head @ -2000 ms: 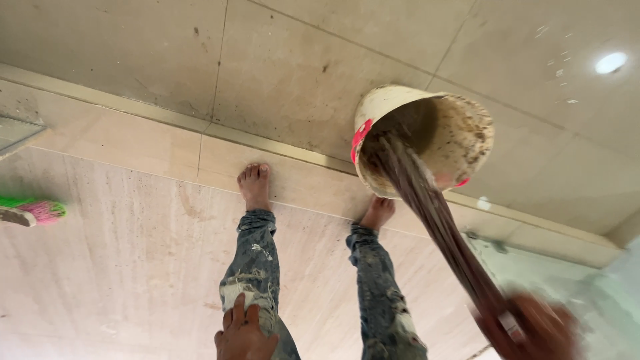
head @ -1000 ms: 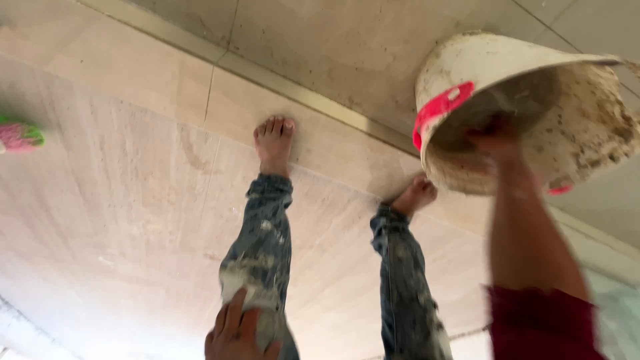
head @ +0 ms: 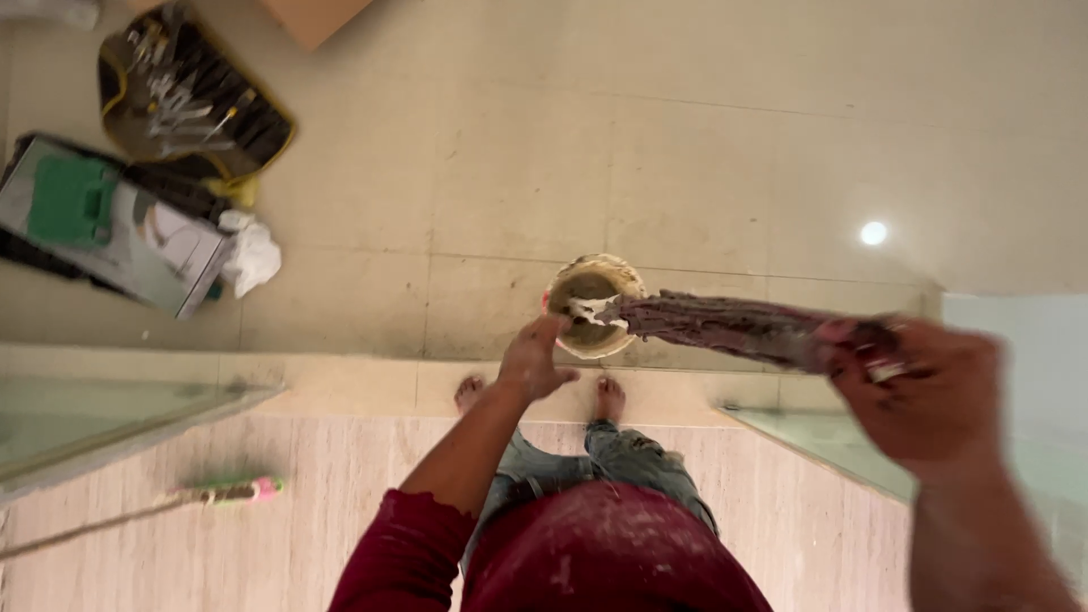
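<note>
My right hand [head: 914, 382], raised at the right, is closed on the gathered top of a wet, dark brown cloth [head: 722, 327]. The cloth stretches leftward, its end over the bucket's mouth. A pale bucket [head: 616, 347] with dirt on its inner wall stands on the tiled floor by my feet; murky water and a whitish patch show inside. My left hand [head: 535, 357] is beside the bucket's near left rim, fingers spread and holding nothing; whether it touches the rim I cannot tell.
A tool bag [head: 255, 127] full of hand tools lies at the upper left, with a green case [head: 72, 200] and a white crumpled bag [head: 251, 252] below it. A push broom [head: 229, 491] lies lower left. Glass panels [head: 102, 416] stand on both sides of a low sill.
My right hand has come up out of the bucket and now holds the brown cloth. My left hand has left my knee for the bucket's side. The view has shifted widely.
</note>
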